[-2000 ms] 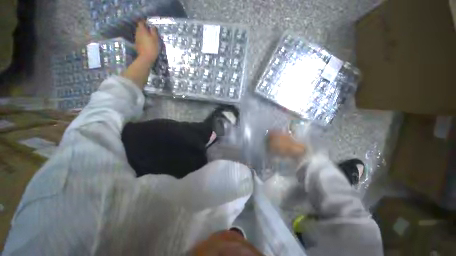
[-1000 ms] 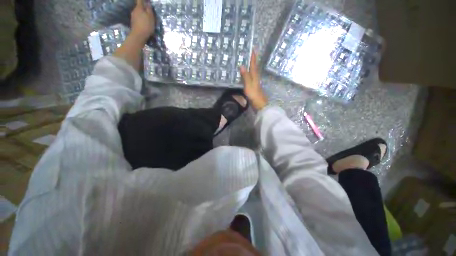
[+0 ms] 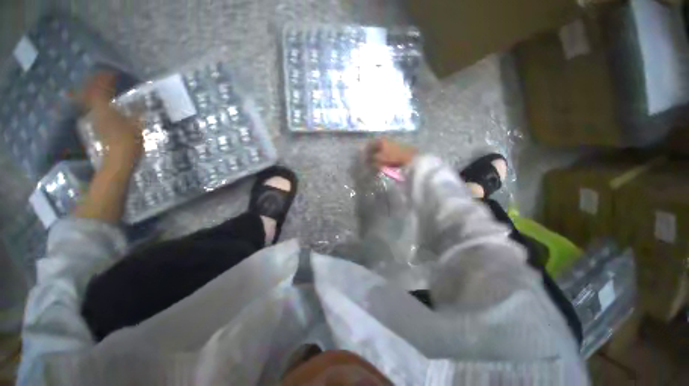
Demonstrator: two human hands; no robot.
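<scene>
A wrapped stack of clear trays with small metal parts [image 3: 215,139] lies on the floor at the left, a white label on top. My left hand [image 3: 112,117], blurred, is over its left end; I cannot tell if it grips it. My right hand [image 3: 389,153] is low over the floor at the centre, fingers curled. A pink stick, perhaps a cutter [image 3: 392,174], shows right below it; whether it is held is unclear. Another wrapped stack [image 3: 310,83], glaring, lies flat beyond my right hand.
More trays [image 3: 34,98] lie at the far left, with a smaller labelled stack [image 3: 57,192] below. Cardboard cartons [image 3: 566,98] stand at the right. Clear wrap [image 3: 381,219] lies between my feet. A lime-green object [image 3: 551,245] and wrapped trays [image 3: 604,290] are beside my right leg.
The view has turned, and the trays appear further left. My right hand has left the edge of the middle stack and is now at the pink stick. My left hand stays by that stack.
</scene>
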